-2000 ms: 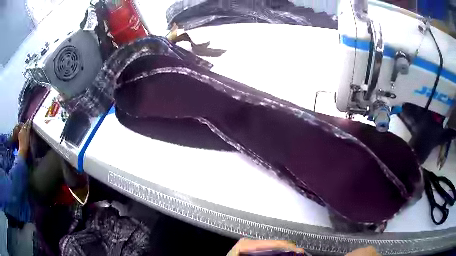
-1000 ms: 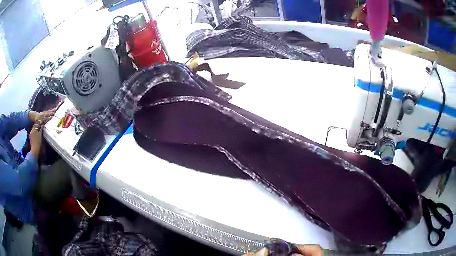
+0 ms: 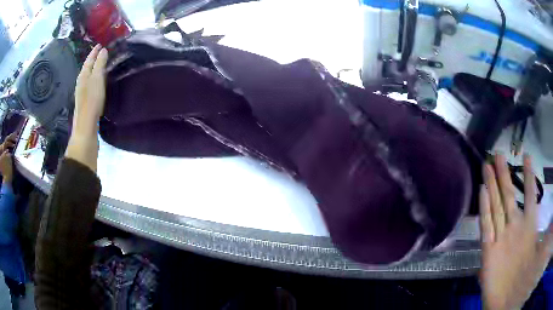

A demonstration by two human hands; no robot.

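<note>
The dark purple lined panel [image 3: 267, 127] with plaid edges along its seams lies across the white table, its right end over the front edge. My left hand [image 3: 91, 91] is at the panel's far left end, beside the grey round-vented machine end, its fingers extended; whether it touches or grips cloth cannot be told. My right hand [image 3: 509, 224] is spread flat at the panel's right end, fingers apart, holding nothing, partly in front of the black scissors [image 3: 526, 181].
The white sewing machine head [image 3: 418, 48] stands behind the panel at the right, with dark cloth [image 3: 488, 106] against its base. A red container [image 3: 104, 23] is at the back left. Another person's hand [image 3: 7, 148] shows at the left edge. Plaid fabric [image 3: 124, 281] hangs below the table.
Both hands have come up from the bottom edge to the panel's two ends. The panel's middle and right part have shifted and bunched. The view has also moved.
</note>
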